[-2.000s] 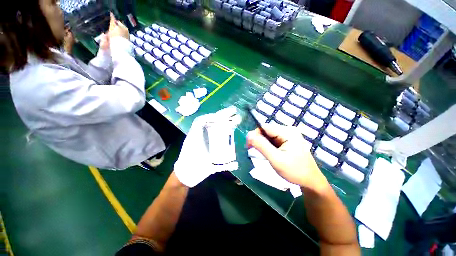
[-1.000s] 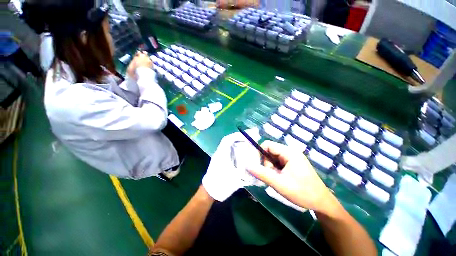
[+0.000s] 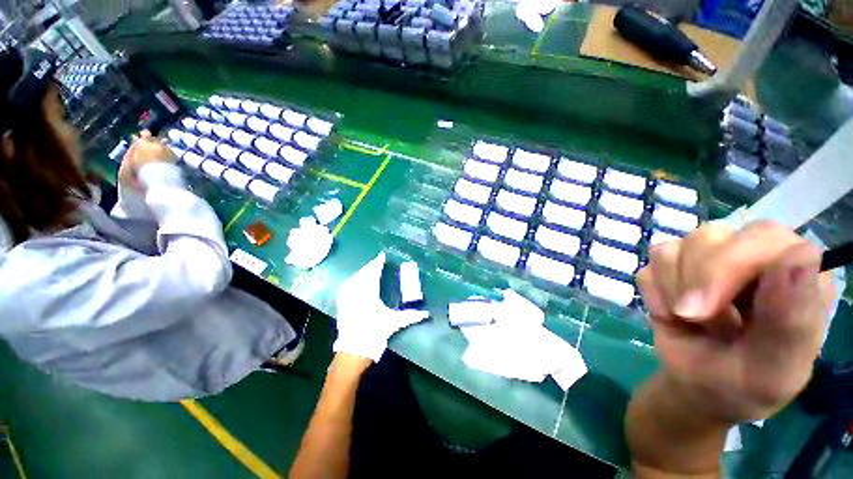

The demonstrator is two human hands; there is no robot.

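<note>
My left hand (image 3: 368, 313), in a white glove, is open over the bench edge, thumb and fingers spread. A white housing with a dark side (image 3: 410, 283) stands on the bench just beyond the fingers, seemingly apart from them. Another pale housing (image 3: 471, 313) lies at the left end of a crumpled white cloth (image 3: 524, 348). My bare right hand (image 3: 734, 318) is raised large at the right, closed on a thin black pen-like tool (image 3: 837, 256); its tip is not visible. A clear tray (image 3: 426, 208) holds rows of white housings behind the cloth.
A seated person in a pale coat (image 3: 122, 267) works at left beside another tray of housings (image 3: 253, 145). A crumpled white piece (image 3: 309, 243), an orange-brown item (image 3: 256, 233) and a label (image 3: 248, 261) lie between us. A black heat gun (image 3: 659, 37) lies on brown board behind.
My left hand has opened and moved left, away from the right hand. My right hand has lifted rightward with the tool. Two housings now show on the bench near the cloth. The view has shifted.
</note>
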